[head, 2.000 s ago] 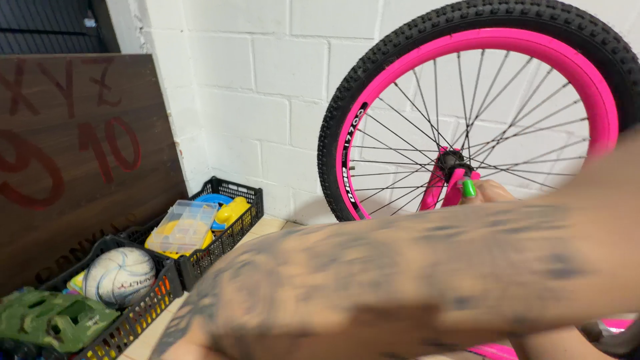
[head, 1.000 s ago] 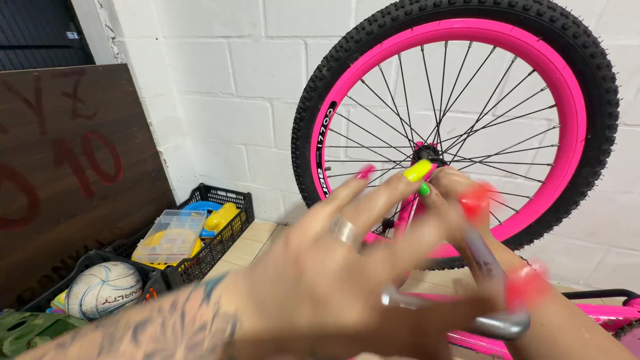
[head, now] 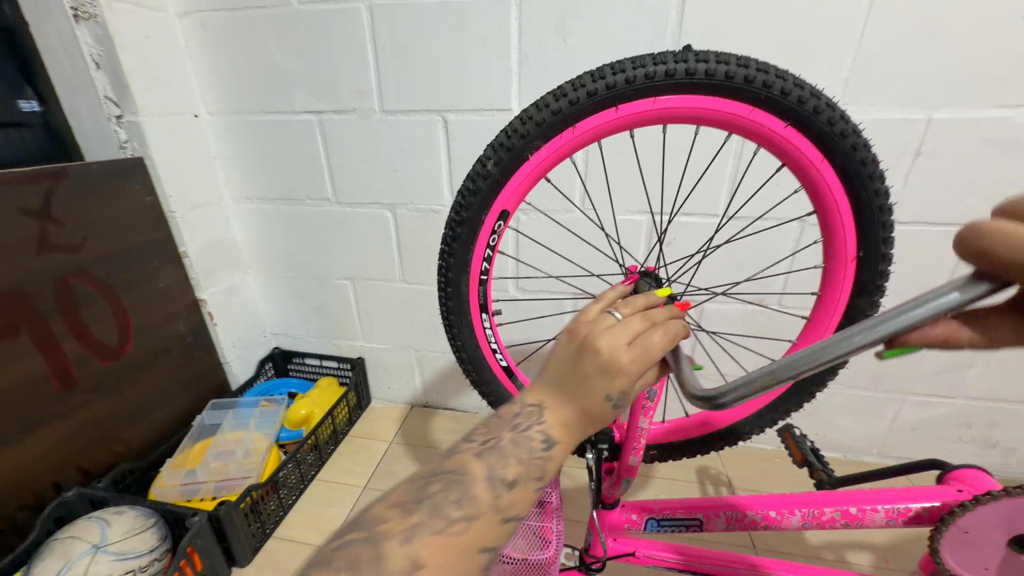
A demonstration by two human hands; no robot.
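Note:
A pink bicycle wheel (head: 836, 200) with a black knobby tyre stands upright in the pink fork (head: 638, 428) of an upturned bicycle. My left hand (head: 612, 352) has its fingers around the near side of the wheel hub (head: 652, 282), where the wrench's end meets the axle; the fingers hide that contact. A bent steel wrench (head: 840, 346) runs from there to the right edge of the view. My right hand (head: 988, 280), partly cut off by the frame, grips the wrench's far end.
Pink frame tubes (head: 784, 510), a pedal (head: 804, 456) and a chainring (head: 980, 532) lie low at right. A white block wall (head: 288, 160) stands behind. At left are a wooden board (head: 80, 304), a black crate (head: 300, 460) with plastic items, and a ball (head: 100, 544).
My left hand has moved to the hub, and my right hand has moved from near the hub to the wrench's far end at right. The view has shifted.

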